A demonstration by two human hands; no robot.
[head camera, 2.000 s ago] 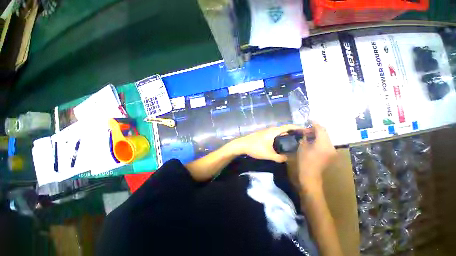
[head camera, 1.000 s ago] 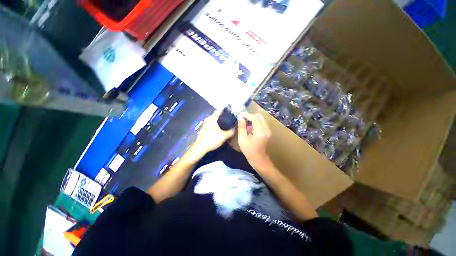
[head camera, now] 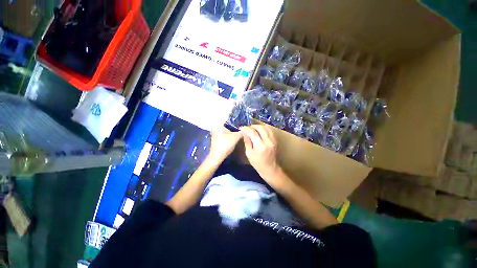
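My left hand and my right hand meet at the near left corner of the open brown carton. A dark power adapter shows only as a small edge at my left fingertips; the rest is hidden. A crinkled clear poly bag shows just beyond my fingers, and my right fingers pinch at it. Bagged adapters stand in rows in the carton's cells. Brown dividers show at its far side.
The long printed box lies left of the carton, with bagged adapters on its far white end. A red basket of black adapters, a white-green packet and a grey metal bar are at the left. Folded cardboard lies right.
The view has swung right, bringing the carton and basket more into view. The adapter, plain in my left hand before, is now mostly hidden, and both hands are at the carton's corner.
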